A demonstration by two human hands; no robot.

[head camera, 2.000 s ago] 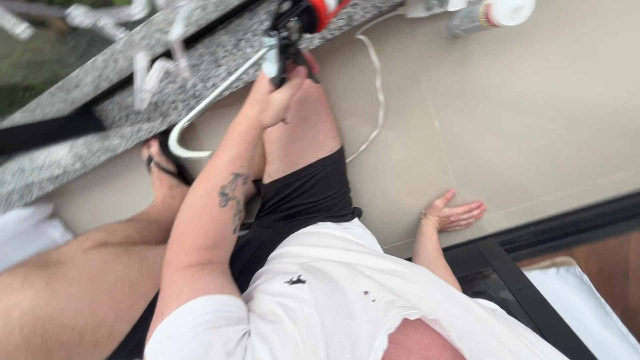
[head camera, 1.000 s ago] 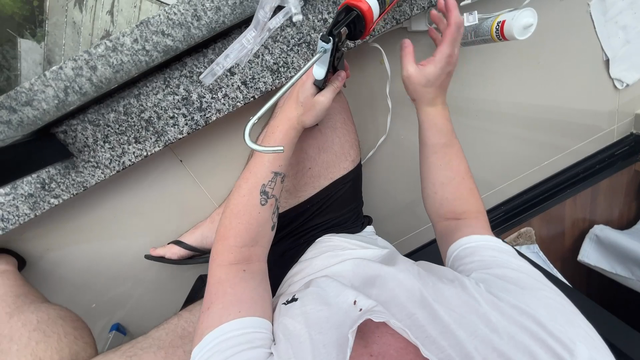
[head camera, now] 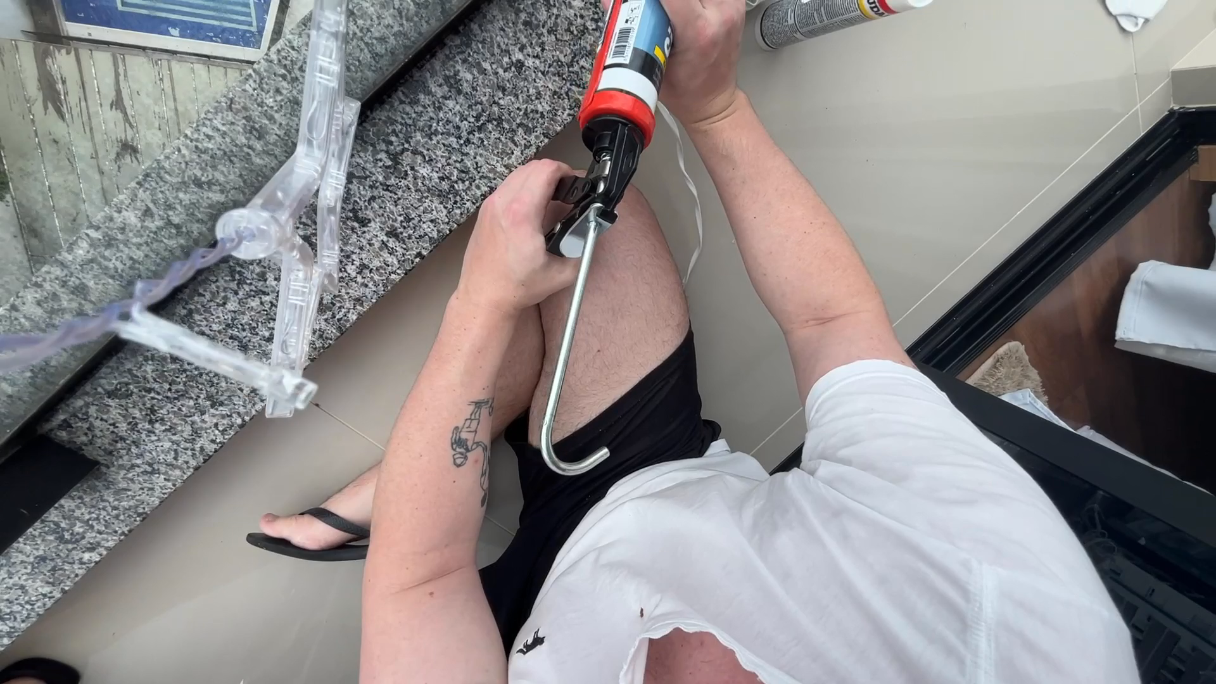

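My left hand (head camera: 518, 237) is closed around the black handle and trigger of a caulking gun (head camera: 613, 157). The gun's bent metal plunger rod (head camera: 570, 347) points back toward my shorts and ends in a hook. A cartridge (head camera: 632, 52) with a blue, black and white label sits in the red-ended gun; its front end lies out of frame. My right hand (head camera: 703, 57) is at the cartridge's right side, its fingers partly hidden and cut off by the top edge. Beside it on the floor lies another sealant cartridge (head camera: 822, 21).
A speckled granite ledge (head camera: 446, 142) runs diagonally at left. Clear plastic linked pieces (head camera: 309, 190) hang in front of it. A white cord (head camera: 689, 190) lies beside my knee. A black door track (head camera: 1045, 218) crosses the right. Another dark sandal (head camera: 38, 671) shows bottom left.
My right hand, raised with its fingers spread a second ago, has come to the cartridge in the gun. The left hand keeps its hold on the handle.
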